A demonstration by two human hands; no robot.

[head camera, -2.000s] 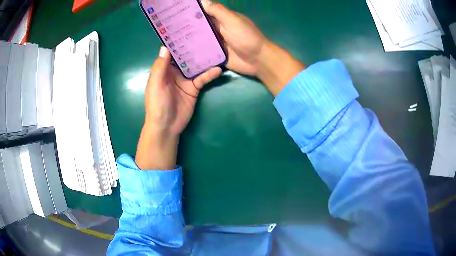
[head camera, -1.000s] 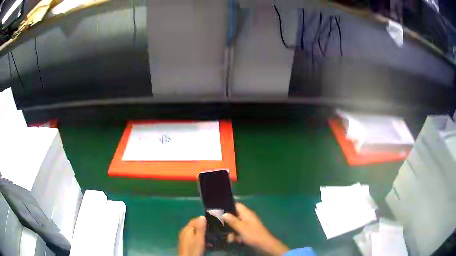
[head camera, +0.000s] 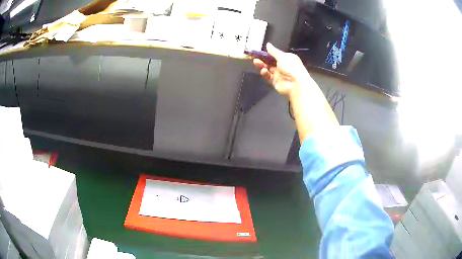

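My right hand (head camera: 286, 71) is raised at the upper middle, at the edge of a high shelf. Its fingers are closed on a dark, thin thing, which looks like the smartphone (head camera: 261, 55) seen edge-on. My left hand is not in view. Below, on the green bench, a flat white sleeved product (head camera: 190, 202) with a small black print lies on a red pad (head camera: 134, 216). The pad has a small white label at its near right corner.
The shelf (head camera: 167, 47) holds papers and white boxes. Tall stacks of white boxes (head camera: 48, 197) stand at the left and at the lower right (head camera: 430, 217). Another white slab (head camera: 390, 196) lies partly hidden behind my sleeve. Strong glare covers the upper right.
The view has tilted up. My right hand has risen from the bench to the shelf with the dark thing, and my left hand has left the picture. The phone's screen no longer shows.
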